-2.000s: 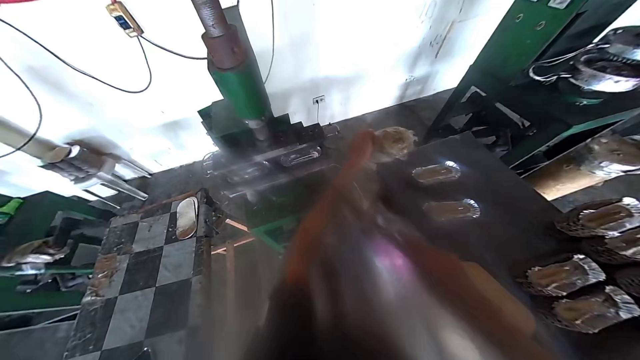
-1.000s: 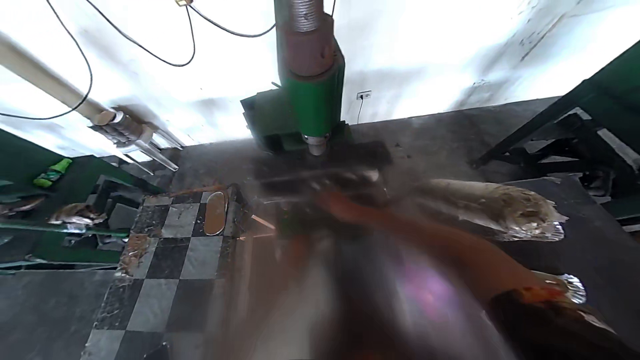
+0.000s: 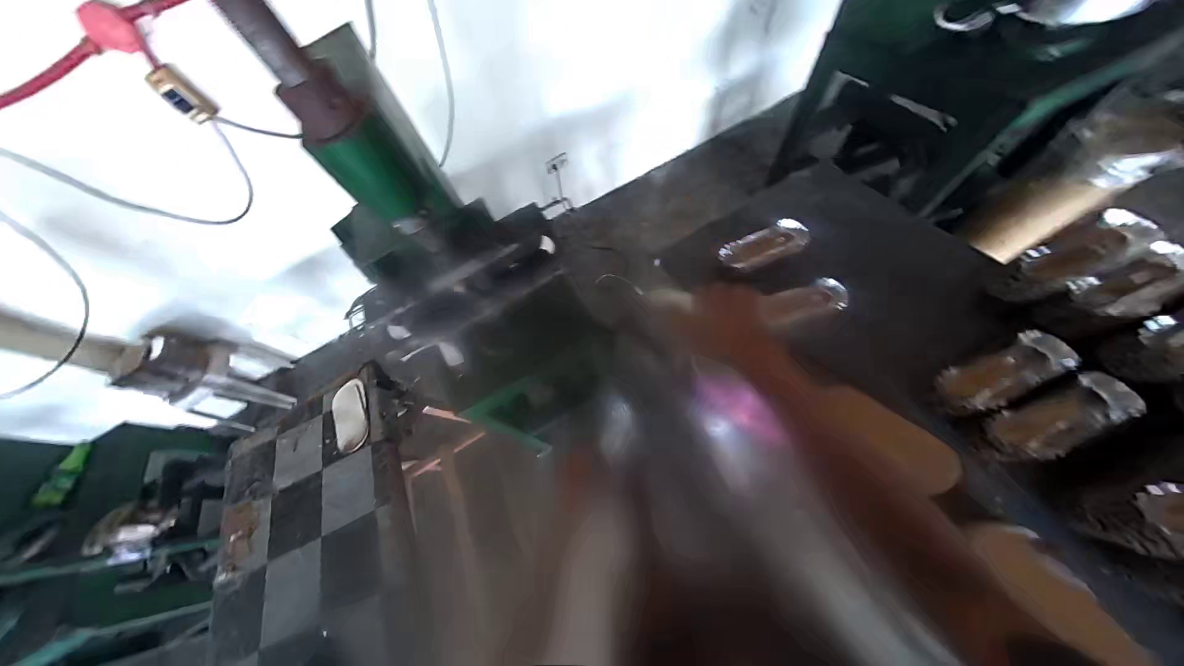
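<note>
My right hand (image 3: 726,319), badly blurred, is over the left part of a dark table (image 3: 888,268), beside an oblong brown piece with a shiny silvery end (image 3: 809,301). A pale, blurred thing (image 3: 671,301) shows at its fingertips; whether it is held cannot be told. A similar oblong piece (image 3: 763,248) lies just behind. My left hand (image 3: 578,472) is a reddish blur low in the middle, in front of the press, and its fingers cannot be made out. The green press (image 3: 379,166) with a dark, blurred lower part (image 3: 472,287) stands ahead to the left.
A checkered tiled bench (image 3: 296,518) holds a white oval piece (image 3: 351,415) at left. Several oblong pieces with silvery ends (image 3: 1064,416) lie at right, near a pale roll (image 3: 1036,217). A switch box (image 3: 182,93) hangs on a cable. Green racks flank both sides.
My right hand has moved from the lower part of the press to the dark table on the right. The view has swung and tilted strongly.
</note>
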